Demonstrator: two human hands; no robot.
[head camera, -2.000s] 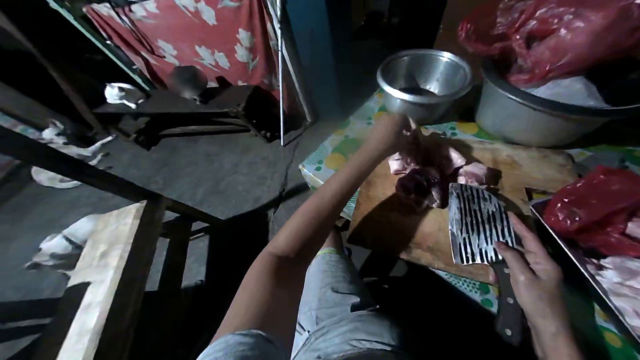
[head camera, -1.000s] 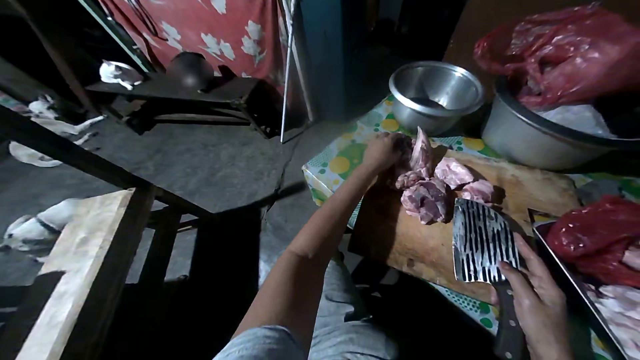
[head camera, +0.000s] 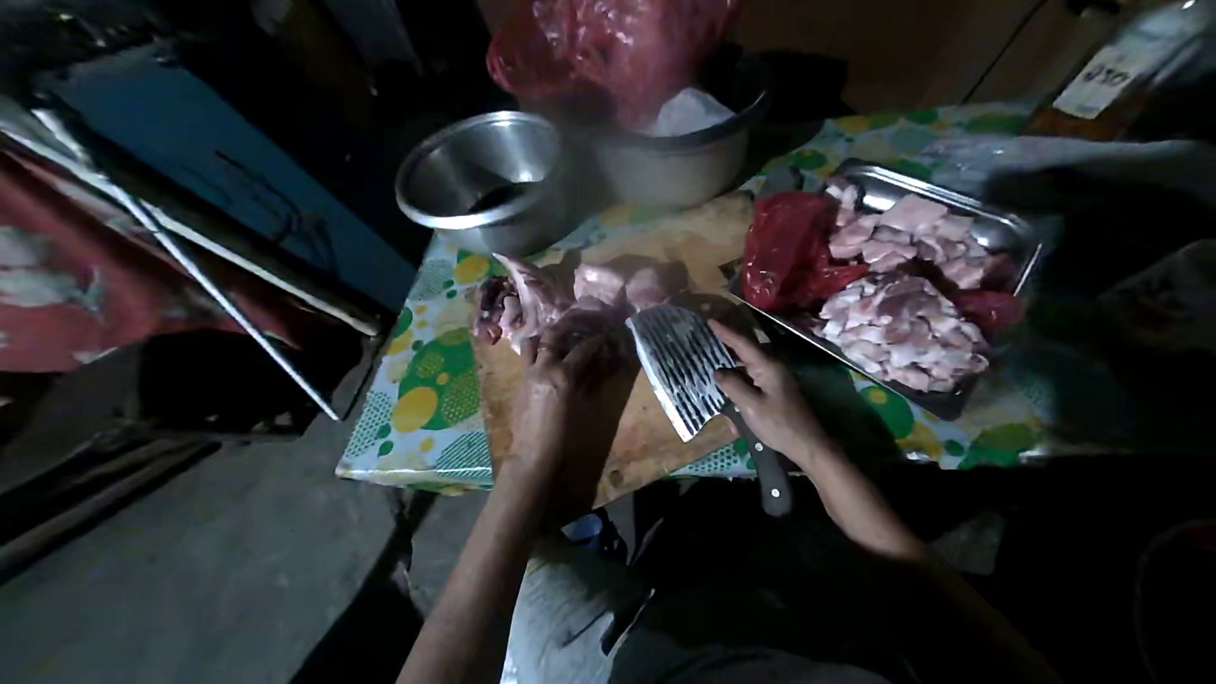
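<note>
My right hand (head camera: 768, 391) grips a broad cleaver (head camera: 682, 366) with a black riveted handle; its patterned blade lies tilted over the right part of a wooden cutting board (head camera: 646, 446). My left hand (head camera: 560, 370) is on a dark piece of raw meat near the middle of the board, its fingers curled over it and partly in shadow. Just behind and left of that hand sits a raw piece with a pointed end (head camera: 534, 294). Pale raw meat chunks (head camera: 617, 285) lie behind the blade.
A metal tray (head camera: 988, 214) of cut meat and a red plastic bag (head camera: 787, 252) is at right. Behind the board stand a metal bowl (head camera: 494, 218) and a larger basin (head camera: 674, 166) topped by red plastic. A bottle (head camera: 1107, 81) stands back right. The patterned tablecloth's edge (head camera: 408, 475) is near left.
My left hand has moved from the meat at the board's far left side to a piece nearer me. The cleaver stays in my right hand. The view has swung right.
</note>
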